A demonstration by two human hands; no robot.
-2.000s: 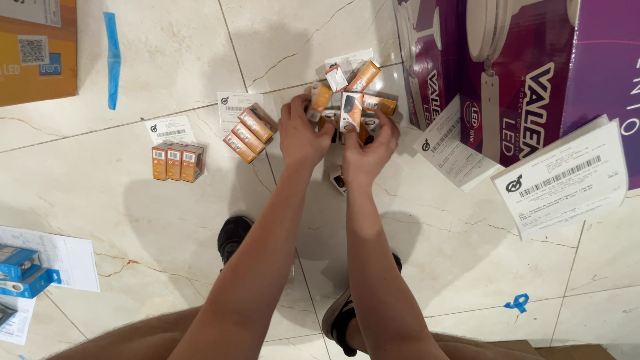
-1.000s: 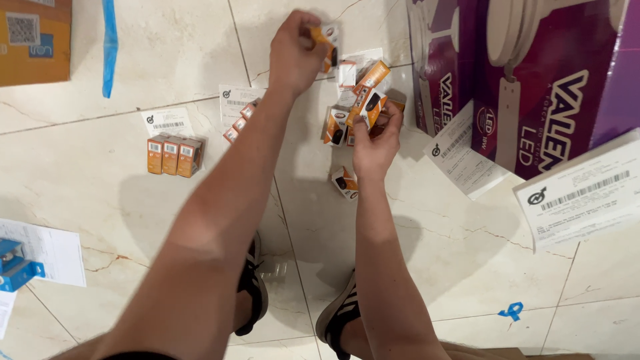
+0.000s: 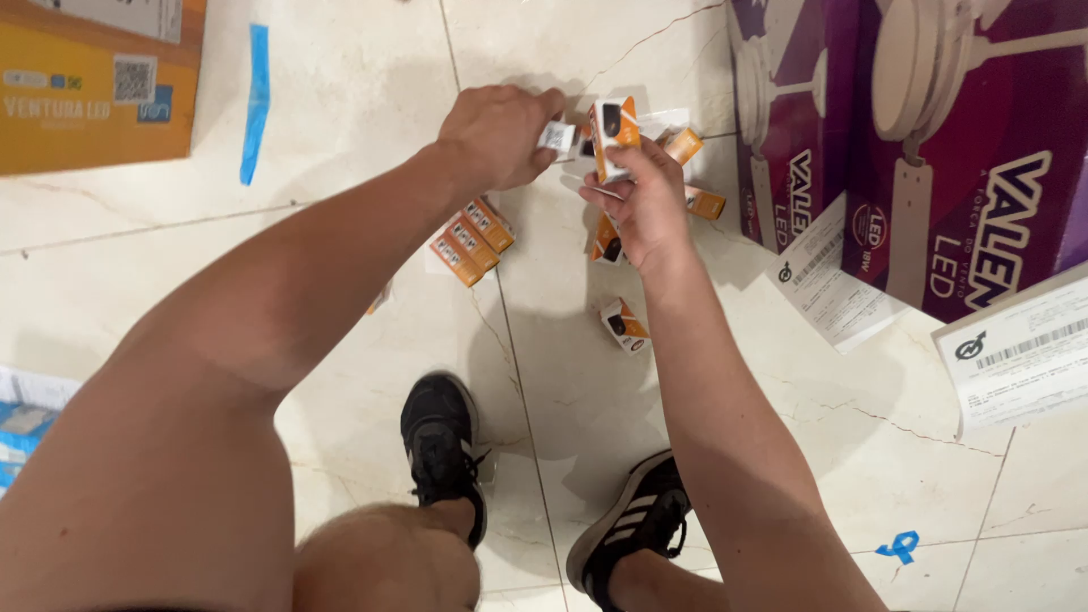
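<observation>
My left hand (image 3: 503, 136) grips a small box by its white end (image 3: 558, 137), most of it hidden by the fingers. My right hand (image 3: 643, 191) holds an orange and white small box (image 3: 615, 127) with a dark picture on its face. Behind and below the right hand lie more orange small boxes, one (image 3: 682, 146) at its upper right and one (image 3: 705, 202) beside the wrist. A single small box (image 3: 626, 325) lies lower on the floor. Below my left hand, orange boxes (image 3: 473, 241) lie side by side on a paper sheet.
Purple fan boxes (image 3: 926, 170) stand at the right, with printed sheets (image 3: 837, 276) against them. A yellow-orange carton (image 3: 93, 93) is at the upper left, beside blue tape (image 3: 256, 106). Blue packages (image 3: 21, 429) lie at the left edge. My shoes (image 3: 442, 442) are on the tiled floor.
Two seconds ago both hands were together at the pile. My left hand moved up and away with a box, then came down toward the pile. My right hand has lifted a box.
</observation>
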